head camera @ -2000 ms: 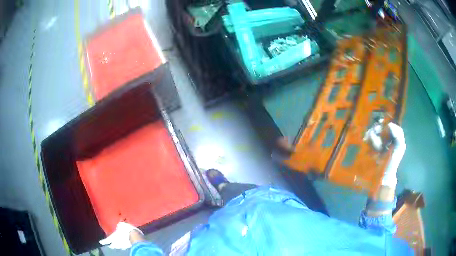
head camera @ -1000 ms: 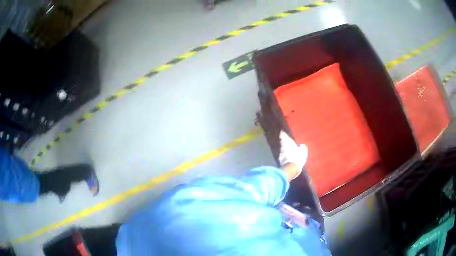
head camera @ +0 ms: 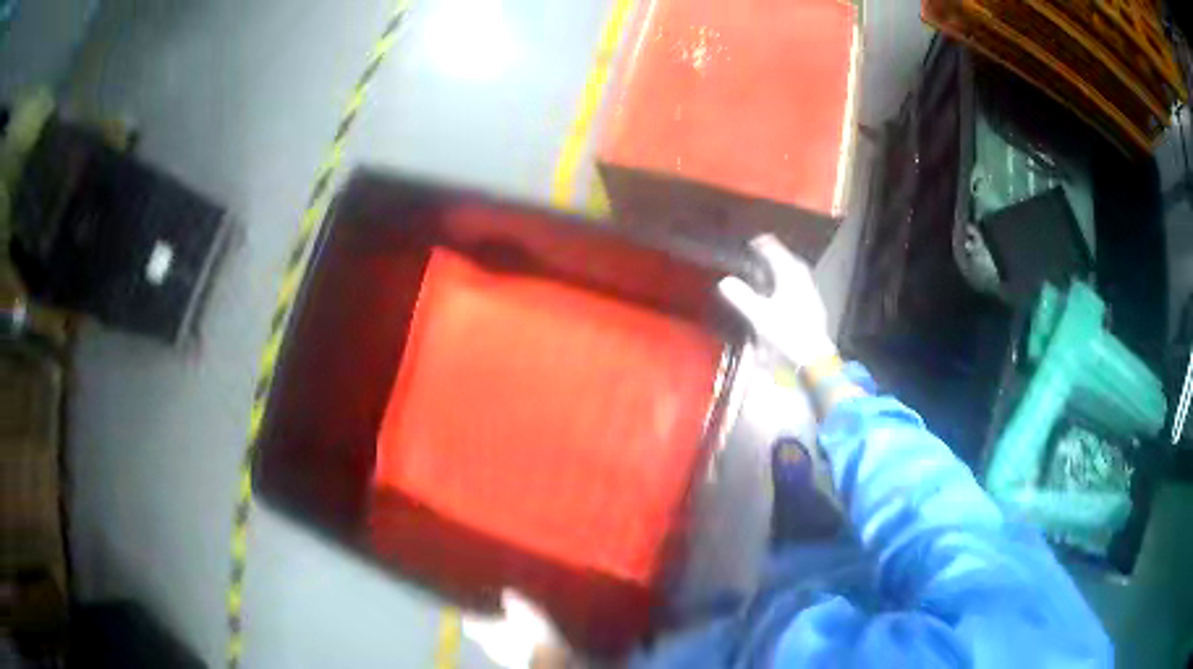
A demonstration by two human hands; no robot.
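A deep black plastic bin (head camera: pixel 314 431) stands on the floor in front of me, with a flat red sheet (head camera: pixel 550 418) inside it. My right hand (head camera: pixel 781 307), white-gloved, is at the bin's upper right corner, thumb and fingers around the rim. My left hand (head camera: pixel 513 630), white-gloved and blurred, is at the bin's lower edge near the bottom of the picture; its fingers are partly hidden, and its hold on the rim is not clear.
A red-topped grey box (head camera: pixel 733 98) stands just beyond the bin. At the right are teal foam pieces (head camera: pixel 1060 405) in a dark bin and stacked orange plates (head camera: pixel 1086 52). Another black bin (head camera: pixel 111 229) stands at the far left. Yellow and yellow-black lines cross the floor.
The view has swung back towards the right. My right hand, out of view a second ago, is now on the bin's rim. The bench and orange plate seen earlier have largely left the picture.
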